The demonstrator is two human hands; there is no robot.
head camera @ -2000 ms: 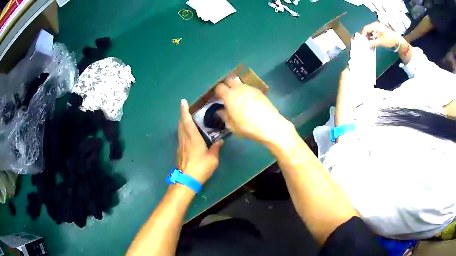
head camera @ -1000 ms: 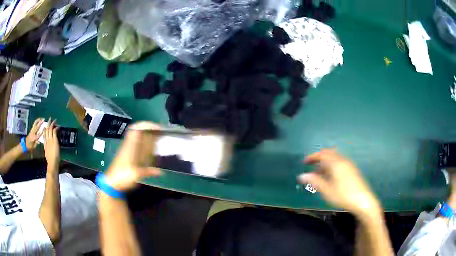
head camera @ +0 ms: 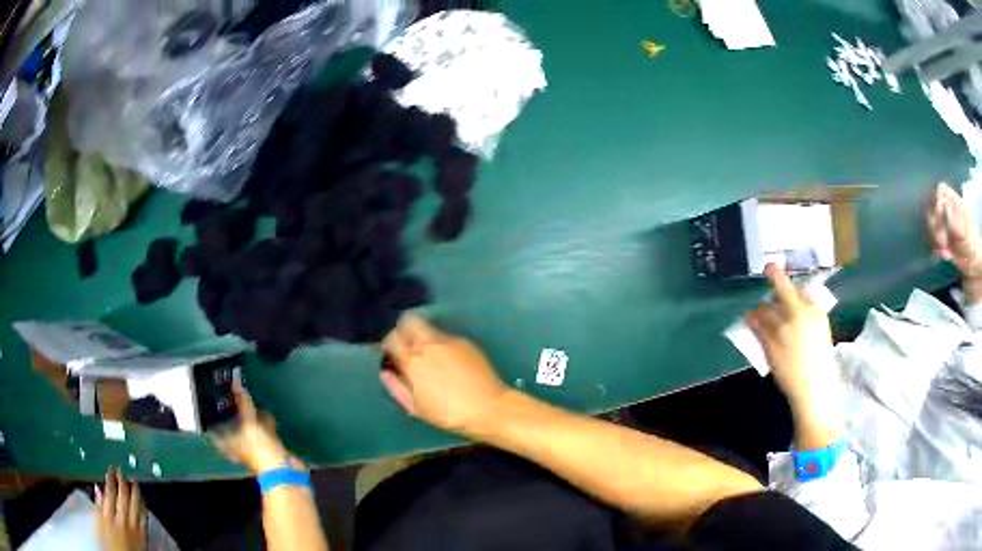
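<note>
An open retail box (head camera: 176,390) with a black printed end lies at the left front, white contents and a black piece inside. My left hand (head camera: 250,433) touches its right end with extended fingers, slightly blurred. Another open box (head camera: 59,347) stands against it at the left. My right hand (head camera: 442,377) is at the front edge of the dark pile of soft black pieces (head camera: 312,237), fingers curled; whether it holds a piece is hidden.
Clear poly bag (head camera: 205,118), olive bag (head camera: 92,194) and whitish packet heap (head camera: 468,75) lie behind. A QR sticker (head camera: 551,367) is near the front edge. At right, a person's hand (head camera: 795,334) holds white paper by an open box (head camera: 791,235). Another person's hand (head camera: 121,511) shows lower left.
The view has swung. The box in my left hand has gone from above the front edge down beside the other open box. My right hand has moved left to the black pile.
</note>
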